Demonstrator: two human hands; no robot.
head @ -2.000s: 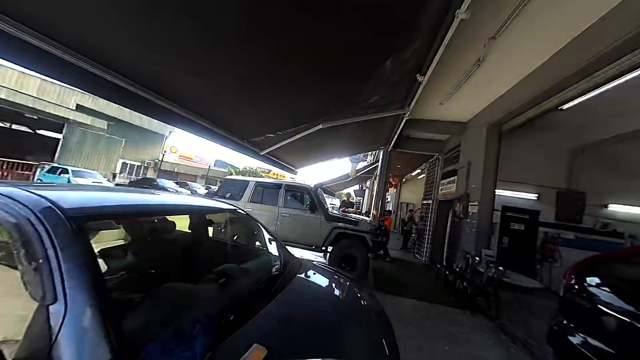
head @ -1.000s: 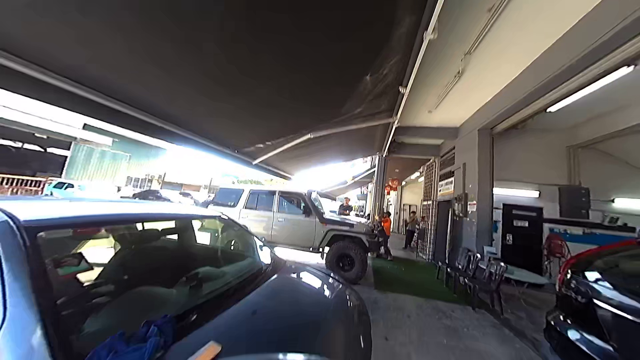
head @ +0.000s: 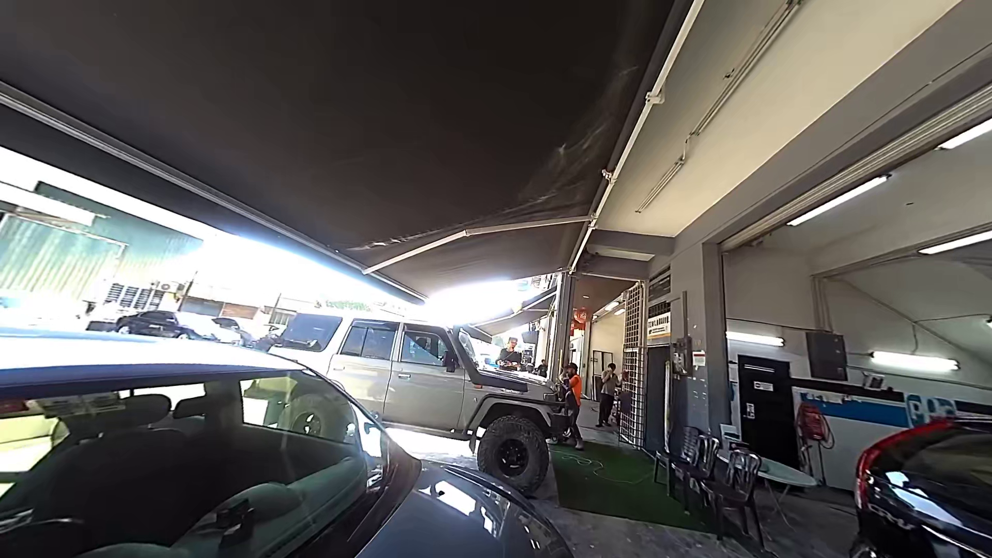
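Neither of my hands shows in the head view. Nearest to me is a dark car, its windscreen (head: 194, 457) at the lower left and its glossy hood (head: 465, 515) at the bottom middle. Seats and a steering wheel are visible through the glass. Beyond the hood stands a silver off-road vehicle (head: 430, 387) with a large black front tyre (head: 513, 456).
A dark awning (head: 349, 139) spans overhead. Black chairs (head: 732, 484) and a round table (head: 775, 470) stand right of a green mat (head: 628, 484). A person in orange (head: 573, 391) is near the off-road vehicle's front. A red and black car (head: 930, 488) is at right.
The view has tilted up and shifted. The blue cloth and the light-coloured block at the bottom edge of the earlier frames are out of view.
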